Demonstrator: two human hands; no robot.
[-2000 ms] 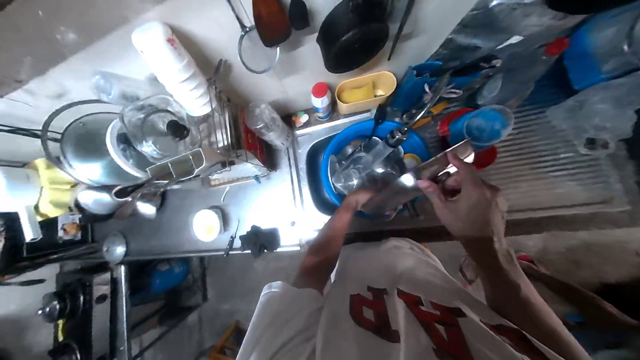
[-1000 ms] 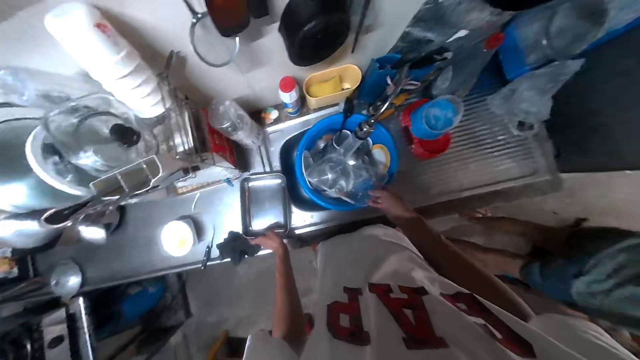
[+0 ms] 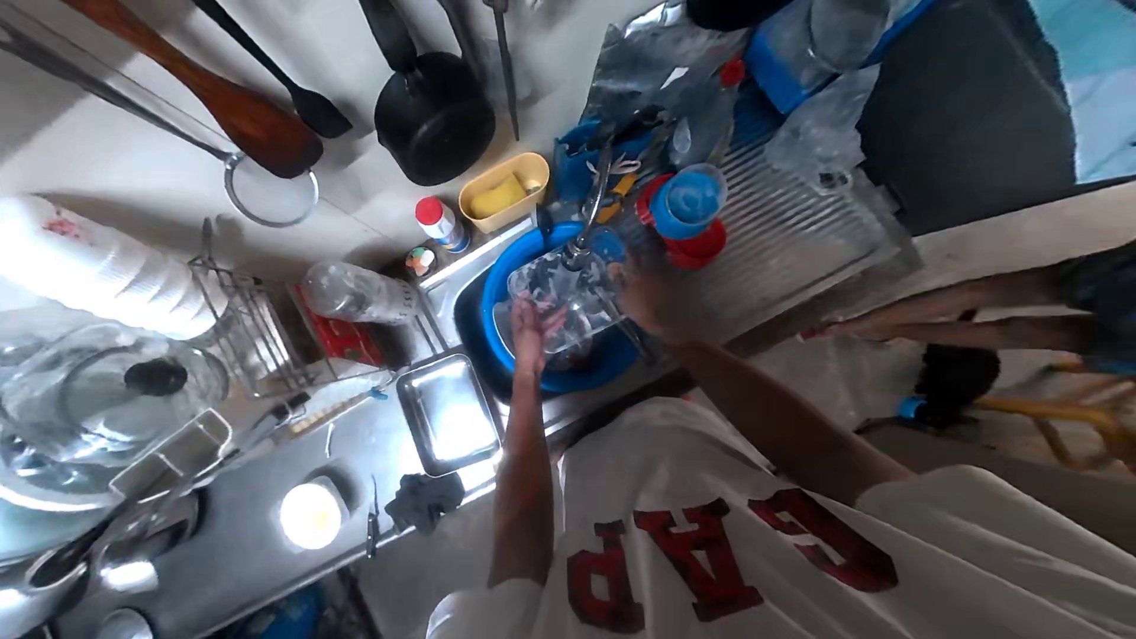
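A clear plastic container (image 3: 577, 324) is over the blue basin (image 3: 499, 266) in the sink, below the metal faucet (image 3: 596, 204). My left hand (image 3: 530, 335) grips its left side, fingers against the clear plastic. Blurred by motion, my right hand (image 3: 655, 295) is at the container's right side; its fingers are hard to make out. Inside the basin, other dishes are partly hidden. To the left of the sink lies a rectangular metal tray (image 3: 451, 413) on the steel counter, touched by neither hand.
Blue and red cups (image 3: 689, 204) stand on the ribbed drainboard (image 3: 781, 240). A yellow sponge holder (image 3: 503, 191) and a red-capped bottle (image 3: 441, 224) are behind the sink. A dark cloth (image 3: 424, 502), a knife (image 3: 373, 524) and a white bowl (image 3: 312, 515) lie left. Another person's limbs (image 3: 967, 324) show right.
The metal tray, in my hands over the basin at first, is now on the counter. My left hand has moved from beside it to the clear container. My right hand has left the basin's near edge.
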